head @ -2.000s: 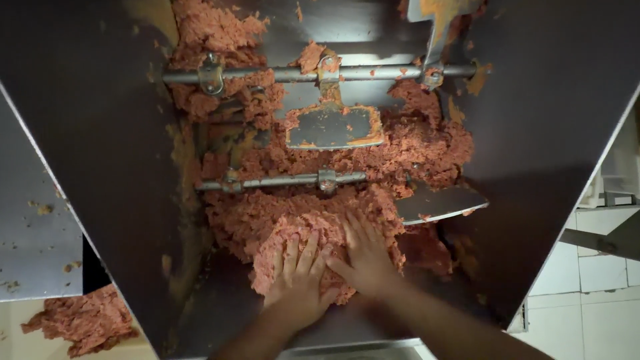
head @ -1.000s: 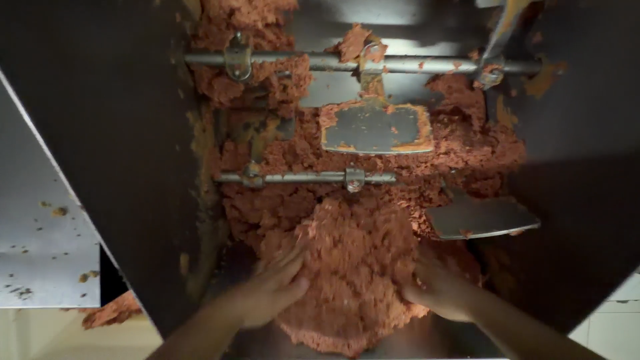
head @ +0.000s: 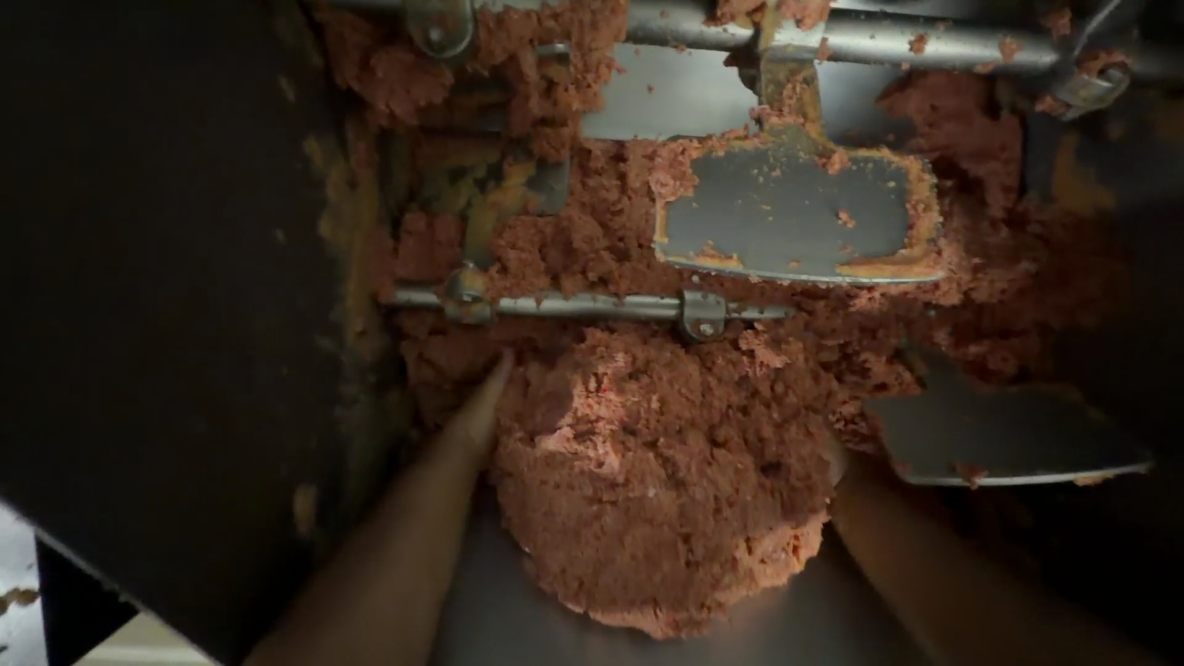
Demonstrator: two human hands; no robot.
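A large lump of reddish ground meat or paste [head: 666, 490] fills the lower middle of the metal mixer trough. Against its left side is my left hand [head: 495, 393], mostly sunk behind the lump. My right hand [head: 837, 462] is at the lump's right side, its fingers hidden behind it. Both hands hold the lump between them. Just above the lump lies a thin metal shaft [head: 592, 305] with clamps. A coated metal paddle [head: 795, 213] hangs from a thicker shaft [head: 897, 42] at the top.
A second paddle blade [head: 1008, 435] juts out close to my right forearm. The trough's dark left wall [head: 166, 277] rises beside my left arm. More of the reddish mass [head: 601, 213] clings around the shafts and behind the paddles.
My hands lay on top of the mass with fingers spread, then moved apart to its two sides. The lump now stands up more between them. The view has moved closer.
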